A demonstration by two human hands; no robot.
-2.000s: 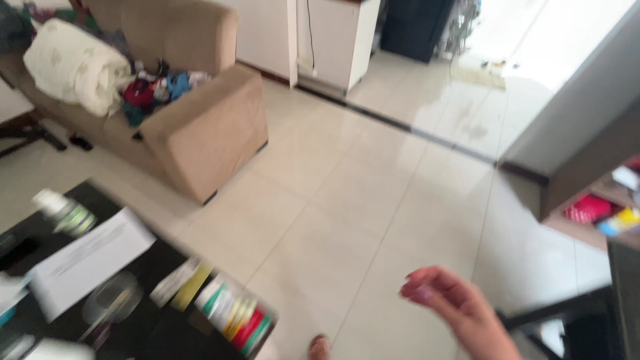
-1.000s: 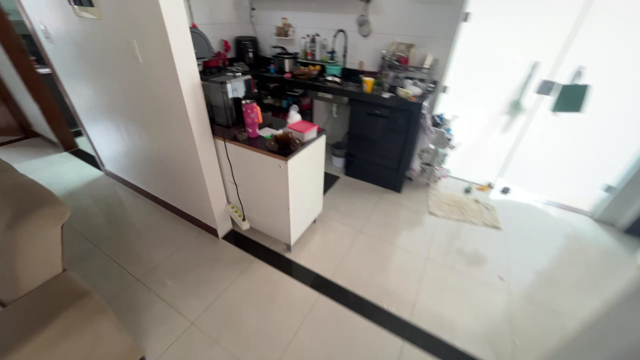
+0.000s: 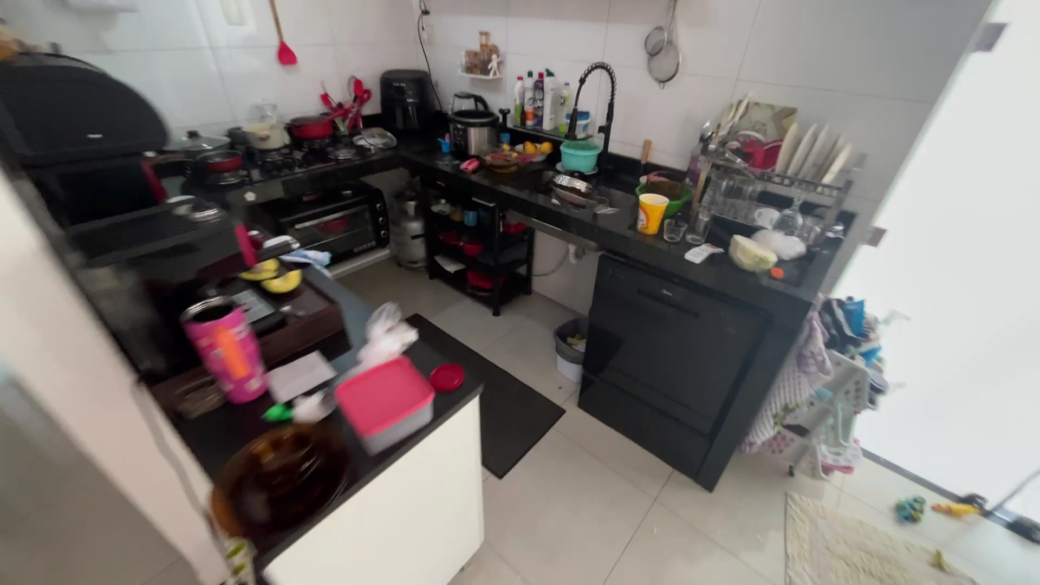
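Note:
Neither of my hands is in the head view. Closest to me, a dark counter on a white cabinet [image 3: 390, 504] bears a brown glass bowl [image 3: 280, 479], a pink tumbler [image 3: 223, 349] and a plastic container with a pink lid [image 3: 386, 398]. Beside that container lie a clear plastic bag [image 3: 388, 333] and a round red lid [image 3: 447, 377]. Along the back counter stand a black spring faucet [image 3: 597, 97], a turquoise bowl [image 3: 580, 156], a yellow cup [image 3: 652, 213] and a dish rack [image 3: 772, 179] with plates and glasses. A piece of cut cabbage or melon [image 3: 751, 253] lies near the rack.
A black dishwasher [image 3: 674, 357] fronts the right counter, beside a small trash bin [image 3: 571, 349]. A dark mat [image 3: 512, 398] covers part of the tiled floor. At right are a laundry-like rack of cloths [image 3: 829, 398], a cream rug [image 3: 861, 540] and small toys [image 3: 910, 509].
The view has swung from the sofa and low table to the kitchen, which now appears nearer. One hand showed at the lower right two seconds ago; it has left the view.

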